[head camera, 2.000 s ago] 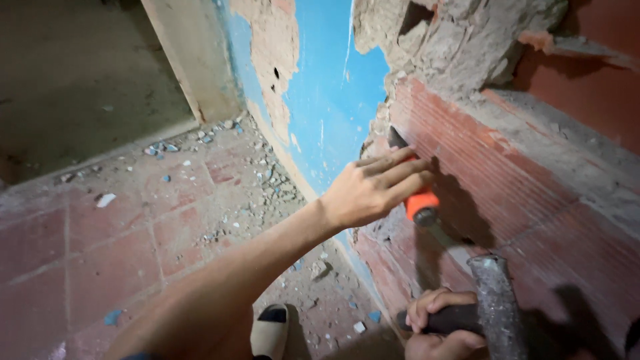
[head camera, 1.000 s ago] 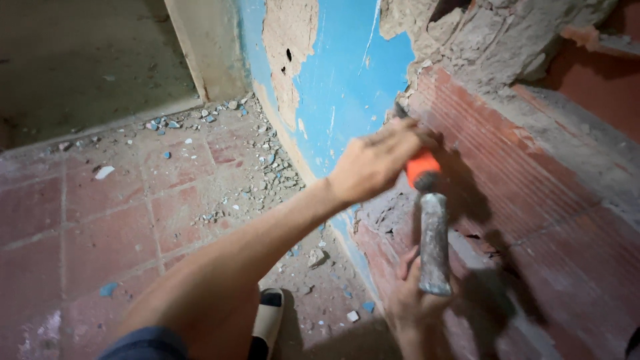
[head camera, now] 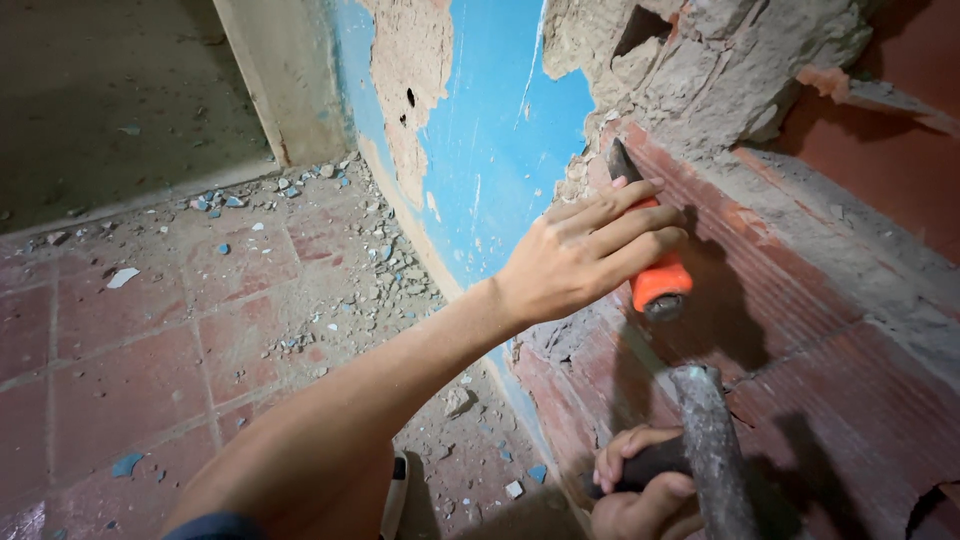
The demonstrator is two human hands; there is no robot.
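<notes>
My left hand is closed round the orange grip of a chisel. Its dark metal tip points up at the ragged edge where blue painted plaster meets bare ribbed red brick. Low in the view, my right hand grips the dark handle of a hammer. The worn, grey hammer head stands just below the chisel's struck end, apart from it. Part of my right hand is cut off by the bottom edge.
Plaster rubble and blue chips lie along the foot of the wall on red floor tiles. Rough mortar with a hole is at the upper right. A pale door jamb stands at the upper left. Part of a shoe shows below my arm.
The hammer head was up by the chisel's end one second ago and is now lower, away from it. My left hand has kept its hold on the chisel.
</notes>
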